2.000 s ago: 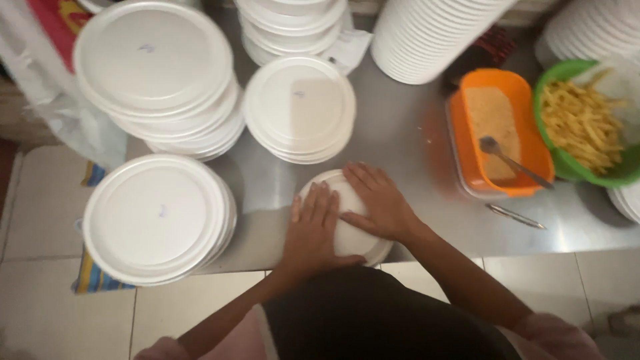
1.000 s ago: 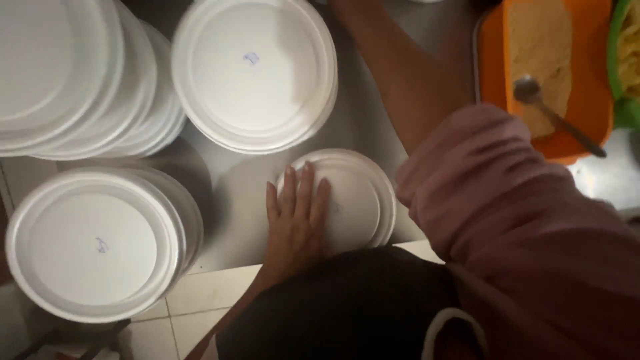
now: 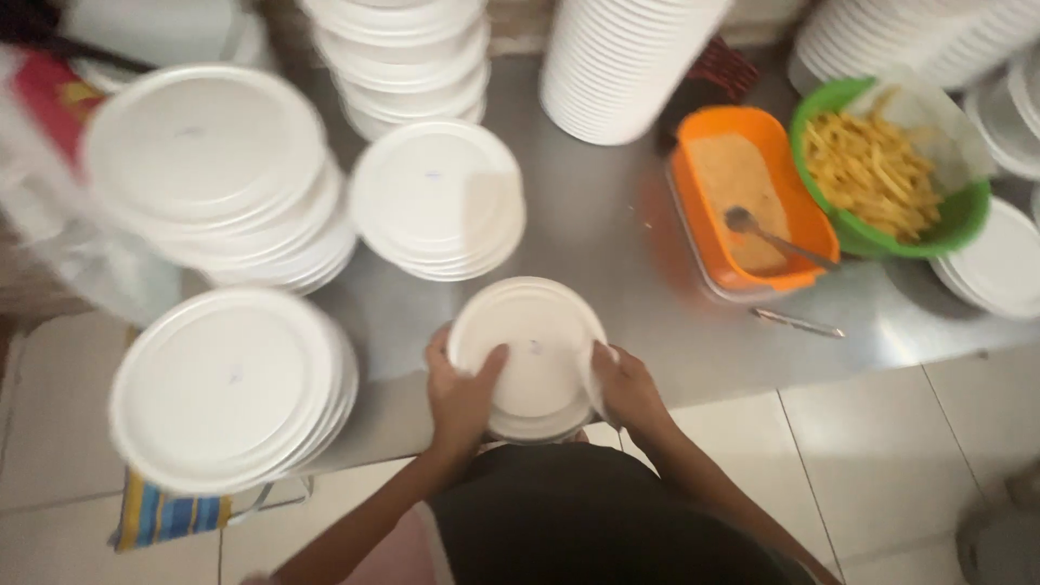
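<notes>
A round white lidded container [image 3: 540, 390] with a small mark on its lid is at the front edge of the metal counter, near my body. My left hand [image 3: 463, 390] grips its left side, thumb on top. At the right rim my right hand [image 3: 630, 386] is closed on the edge, with something thin and white under its fingers; whether that is the lid's rim or a separate piece, I cannot tell. Just behind stands a short stack of lidded white containers [image 3: 439, 195]. To the left are a larger stack [image 3: 203, 154] and a nearer one [image 3: 227, 386].
An orange tub [image 3: 691, 195] of pale sauce with a spoon [image 3: 780, 236] stands right of centre, beside a green bowl [image 3: 967, 231] of fries. A pen-like metal item [image 3: 796, 322] lies before them. Nested white containers [image 3: 626, 73] stand behind. The counter edge [image 3: 715, 402] runs close to my body.
My right arm, stretched forward across the counter one second ago, is back at the container. My left hand has gone from lying flat on the lid to gripping its side. The view has shifted widely.
</notes>
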